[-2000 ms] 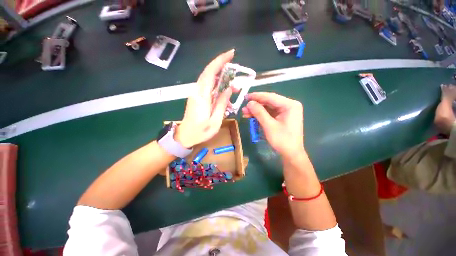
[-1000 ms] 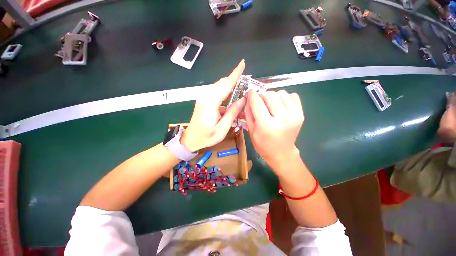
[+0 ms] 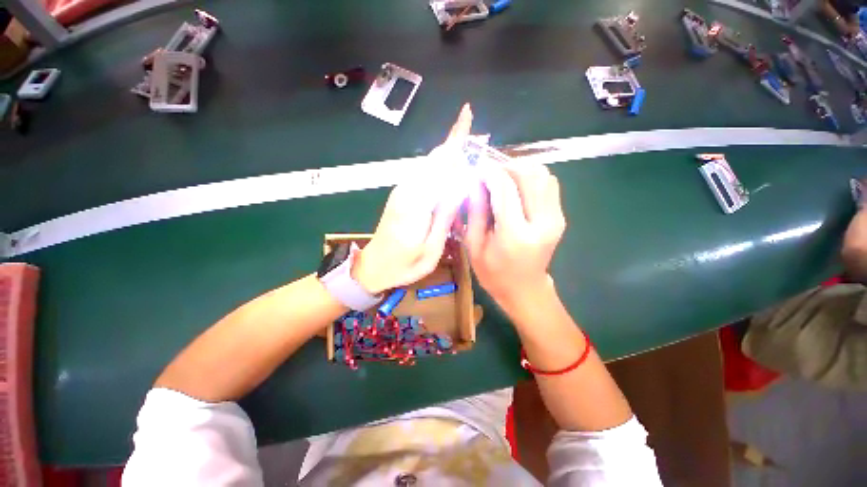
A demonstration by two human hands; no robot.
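Observation:
My left hand and my right hand are together in the middle, both holding one white device housing. Only its upper edge shows between the fingers; the rest is hidden by my hands and by bright glare. A blue-purple patch shows between the fingers, too blurred to name. Below my hands stands the open cardboard box. Two blue cells lie apart in it, one of them a blue cell; several more are heaped at its near end with tangled red lead wires.
A pale rail crosses beyond the box. Behind it the green conveyor belt carries several housings, one white housing near the middle. Another housing lies right of my hands. A red-pink tray is at left; another person's hand is at right.
My hands have closed in around the housing, my right fingers now against my left. The blue cell below my right hand earlier no longer shows there. Housings on the belt have shifted right.

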